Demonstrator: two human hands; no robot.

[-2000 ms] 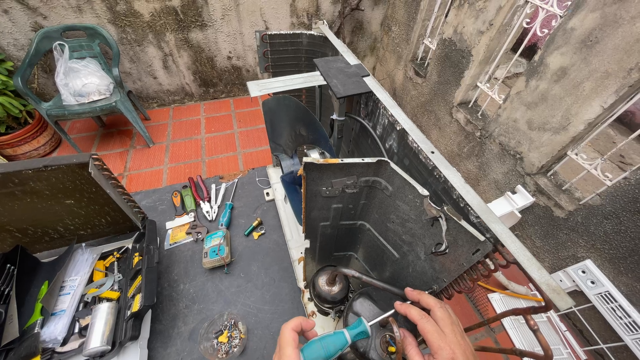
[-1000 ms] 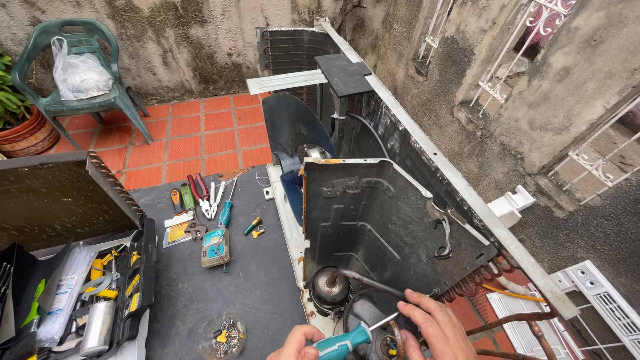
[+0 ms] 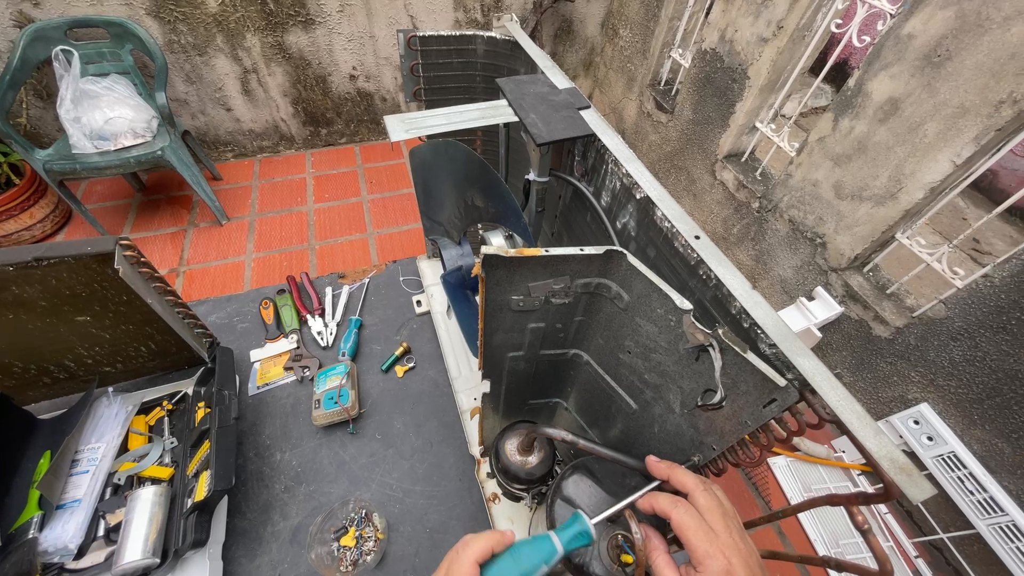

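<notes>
My left hand [image 3: 474,552], at the bottom edge, is closed round the teal handle of a screwdriver [image 3: 552,544]. The screwdriver's shaft slants up to the right, its tip by the fingers of my right hand [image 3: 694,512]. That hand is at a copper pipe [image 3: 584,442] over the black compressor [image 3: 588,496]; whether it grips the pipe or the shaft is unclear. A smaller black accumulator [image 3: 524,464] stands left of the compressor. Behind them rises the dark metal partition [image 3: 552,336] of an opened air-conditioner outdoor unit, with fan blades [image 3: 460,192] beyond.
On the dark mat [image 3: 400,456] lie pliers [image 3: 312,308], an adjustable wrench [image 3: 302,360], another screwdriver [image 3: 352,332], a teal-faced device [image 3: 335,392] and a bowl of screws [image 3: 348,538]. An open toolbox [image 3: 216,432] is at left. Bent copper tubes [image 3: 824,500] and a metal rail [image 3: 720,264] flank the right side.
My left hand and the screwdriver handle have shifted a little right and downward since two seconds ago. The right hand stays near the copper pipe.
</notes>
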